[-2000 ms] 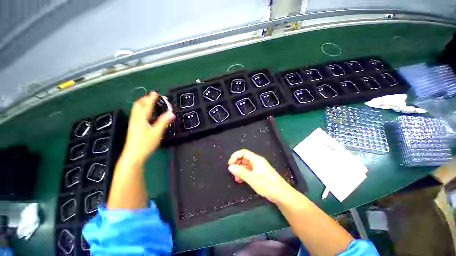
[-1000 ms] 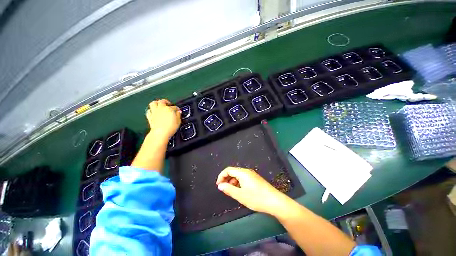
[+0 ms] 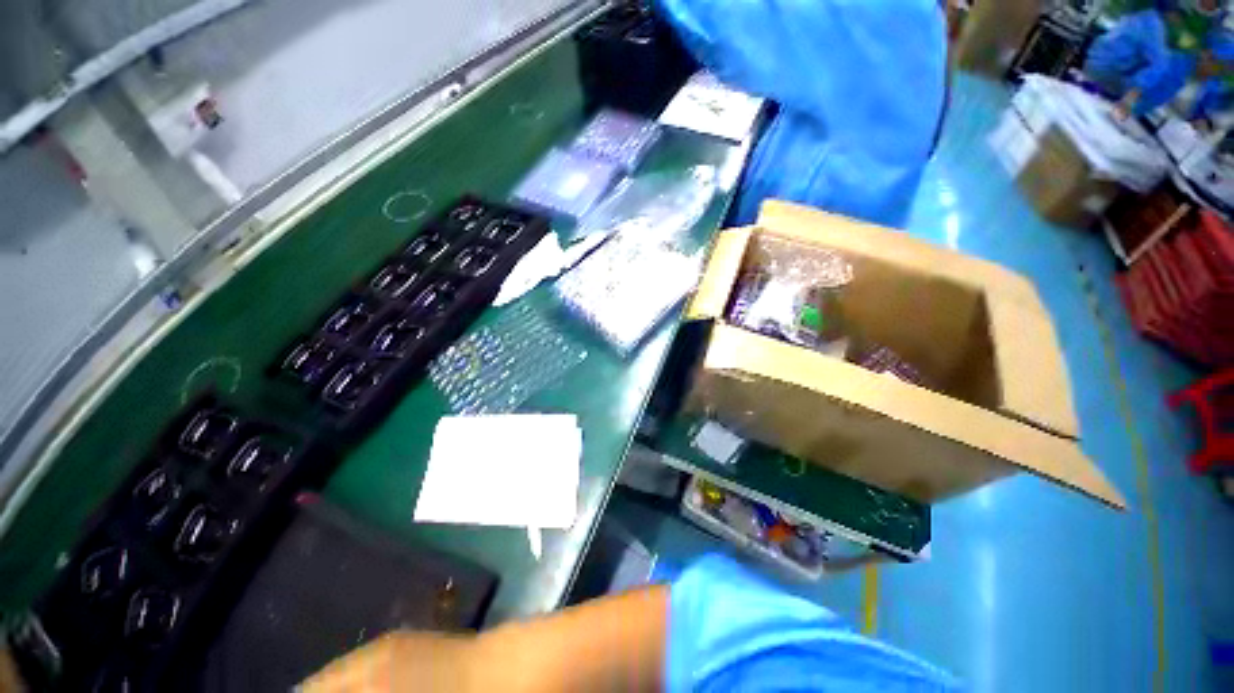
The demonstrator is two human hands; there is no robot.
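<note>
My right hand [image 3: 393, 666] is cut off by the bottom edge, over the near part of the black work tray [image 3: 305, 582]; its fingers are hidden. A small skin-toned sliver at the lower left edge may be my left hand [image 3: 8, 673]; its state cannot be told. A black foam tray with dark, silver-rimmed watch cases [image 3: 206, 529] lies beside the work tray. A second foam tray [image 3: 376, 309] of such cases lies beyond it. A few gold-brown specks [image 3: 447, 593] show on the work tray.
White paper [image 3: 498, 470], a clear blister sheet [image 3: 504, 360], stacked blister sheets [image 3: 628, 287] and a crumpled white cloth [image 3: 541, 267] lie on the green bench. An open cardboard box [image 3: 866, 413] stands right of the bench edge. A person in a blue smock [image 3: 839, 102] is beyond.
The view has swung right, bringing the box and the person into sight. My right hand now shows at the bottom edge, and the left foam tray is out of view.
</note>
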